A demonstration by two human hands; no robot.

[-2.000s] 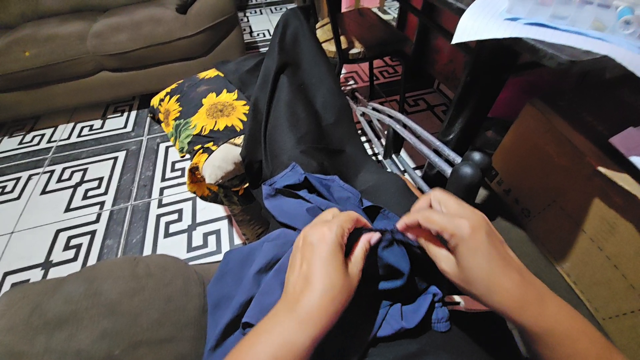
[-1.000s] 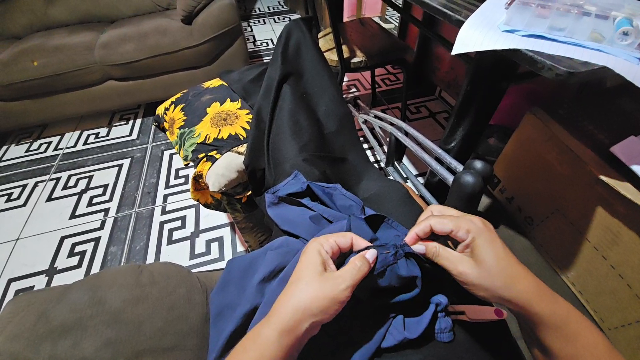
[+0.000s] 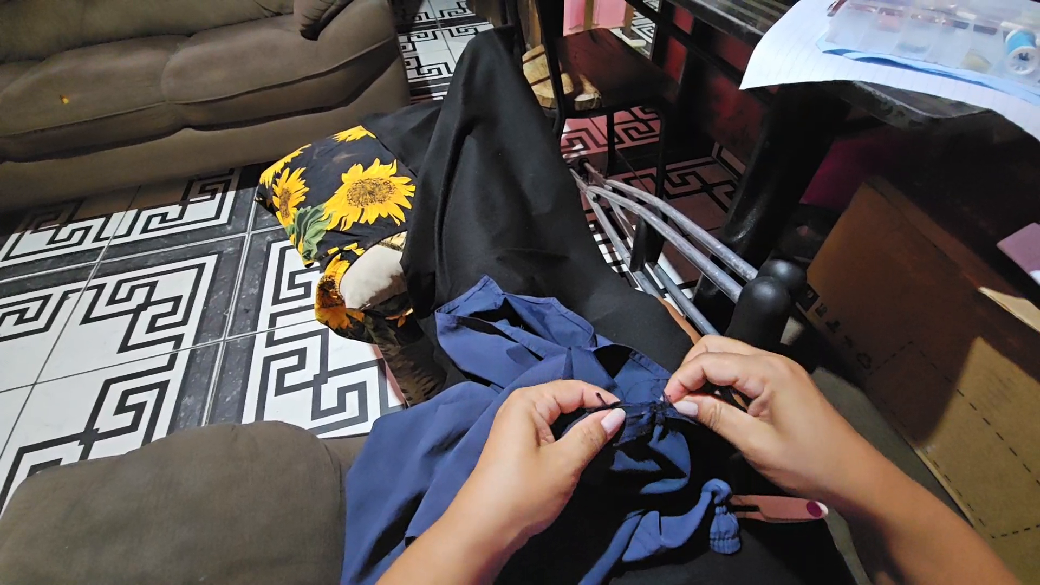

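A blue fabric garment (image 3: 520, 341) lies bunched over the lap, on black cloth (image 3: 512, 187) that covers a leg. My left hand (image 3: 544, 447) pinches a dark gathered edge of the garment between thumb and index finger. Just to the right, my right hand (image 3: 747, 398) pinches the same edge with thumb and fingertips. A short dark thread end stands up by the left fingertips. Whether the right fingers also hold a needle cannot be told. Below the right hand hangs a gathered blue end of the fabric (image 3: 723, 520), beside a thin pinkish item (image 3: 780, 509) with a dark red tip.
A sunflower-print cloth (image 3: 357, 195) lies beyond the lap at left. At the upper right, a clear compartment box (image 3: 918, 36) with a blue thread spool (image 3: 1020, 50) rests on lined paper on a dark table. Grey metal tubes (image 3: 674, 236), a cardboard box (image 3: 918, 366) and brown sofas (image 3: 219, 81) surround the lap.
Both hands have shifted along the garment's edge and now hold it drawn out flatter between them. The pinkish item below the right hand shows more than it did two seconds ago.
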